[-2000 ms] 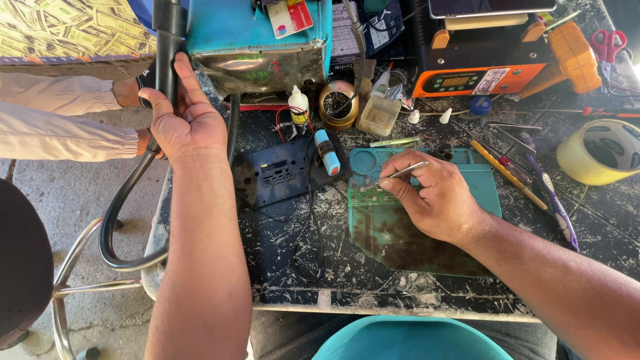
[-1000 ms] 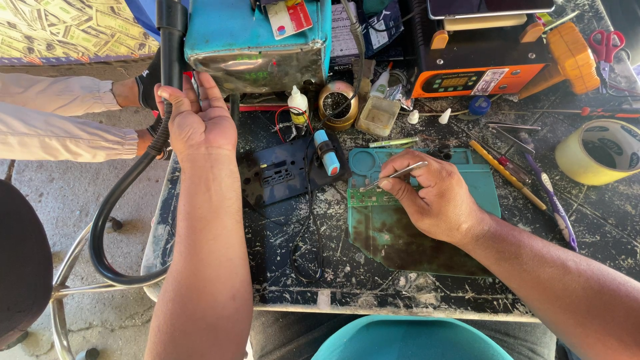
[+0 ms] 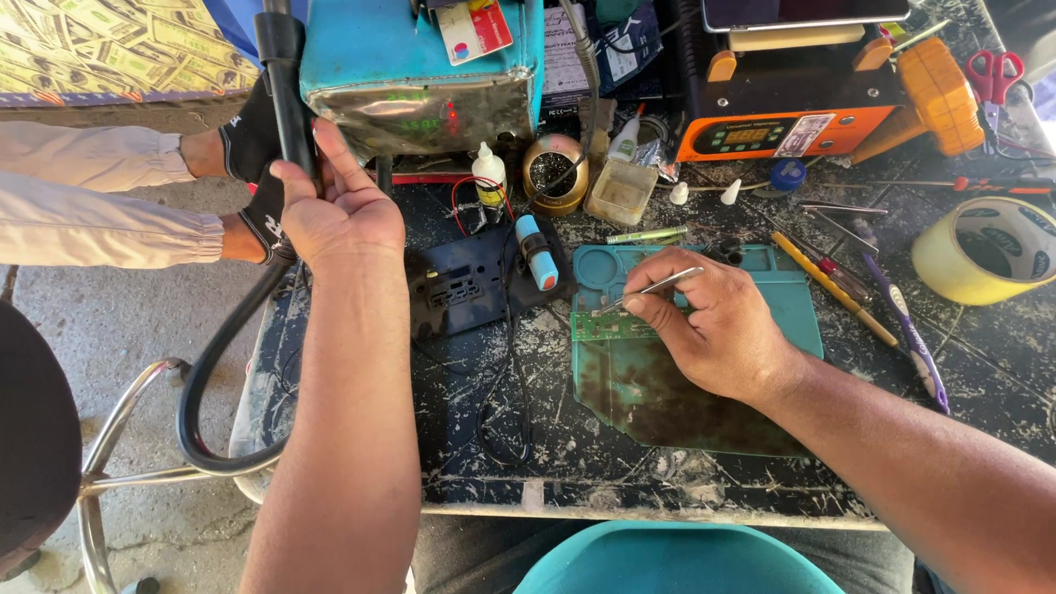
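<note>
My right hand (image 3: 709, 326) pinches metal tweezers (image 3: 672, 279), their tips at a green circuit board (image 3: 610, 325) that lies on the scorched teal work mat (image 3: 701, 404). At the upper left, my left hand (image 3: 342, 198) is raised, palm up, with fingers at the black handle (image 3: 289, 107) of a hot-air tool on a thick black hose (image 3: 198, 379). Whether the fingers close on the handle cannot be told, as the hand hides part of it. Beside the hand stands a teal-covered station (image 3: 421, 74) with lit digits.
A dark plastic panel (image 3: 454, 285) and a blue tube (image 3: 537, 252) lie left of the mat. Behind are a dropper bottle (image 3: 488, 173), a brass-coloured pot (image 3: 555, 175) and an orange-fronted station (image 3: 767, 132). Tape (image 3: 986, 247) and a toothbrush (image 3: 912, 330) lie right. Another person's legs (image 3: 99, 194) are at left.
My left hand has shifted its fingers at the black handle and turned a little. My right hand stays in place with the tweezers at the board.
</note>
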